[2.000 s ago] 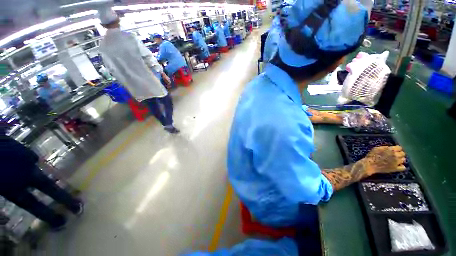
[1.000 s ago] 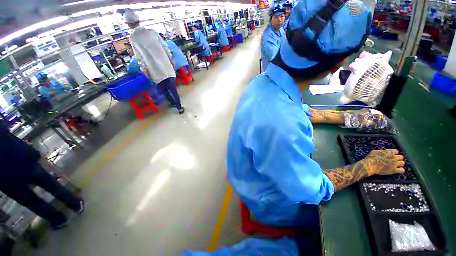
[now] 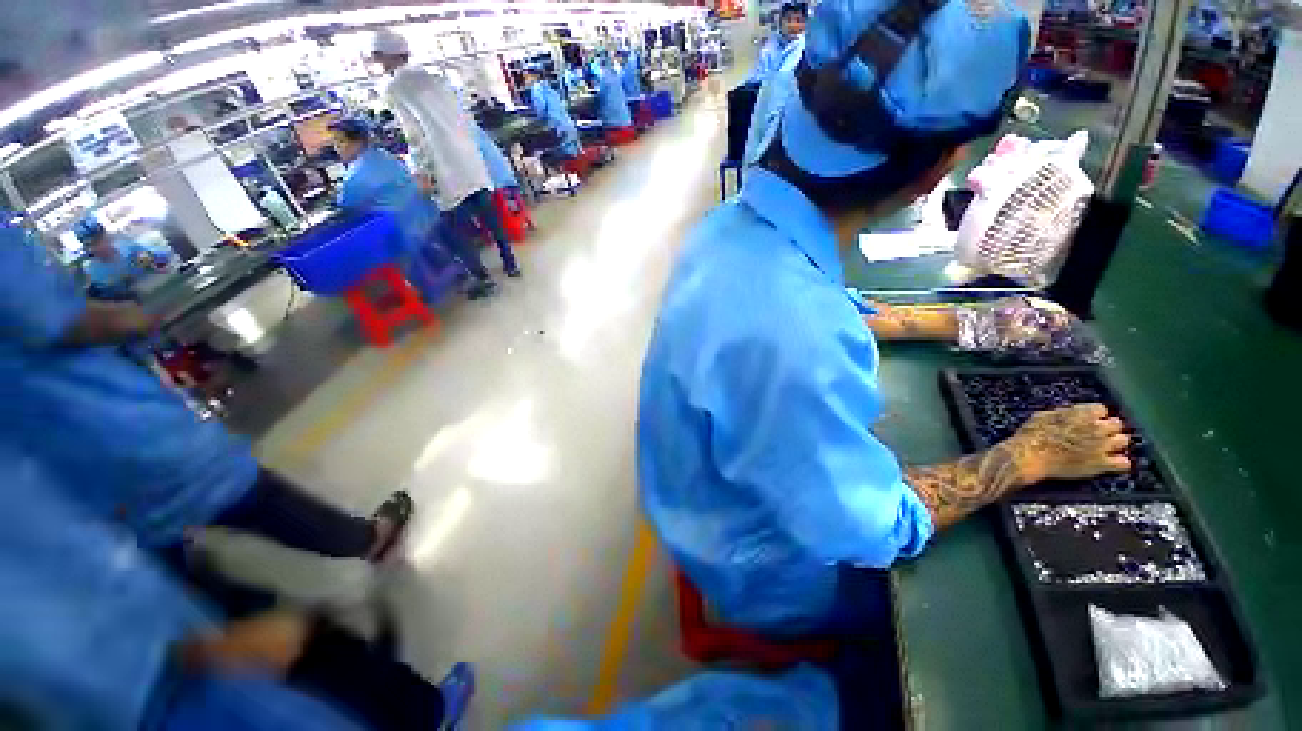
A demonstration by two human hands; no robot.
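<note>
Neither of my hands is in view; a blue sleeve or cloth at the bottom edge shows no hand. The black tray [image 3: 1040, 646] lies on the green bench at the right. Small dark rings [image 3: 1021, 397] fill its far compartment. Small pale pieces [image 3: 1164, 540] are scattered in the middle one. A white bag [image 3: 1149, 654] lies in the near one. Another person's bare hand [image 3: 1078, 440] rests over the rings. That person's other hand is at a clear bag of dark parts [image 3: 1050, 331] beyond the tray.
The seated person in blue [image 3: 771, 414] is close between me and the bench. A white fan [image 3: 1021, 214] and paper [image 3: 907, 246] are farther along. Blurred people in blue [image 3: 114, 443] are close at left. Red stools [image 3: 386, 307] and a blue crate [image 3: 340, 254] stand across the aisle.
Blurred people in blue have come into the left side, where a dark-clothed figure stood. The person in grey has moved farther up the aisle. The hand over the rings has shifted slightly.
</note>
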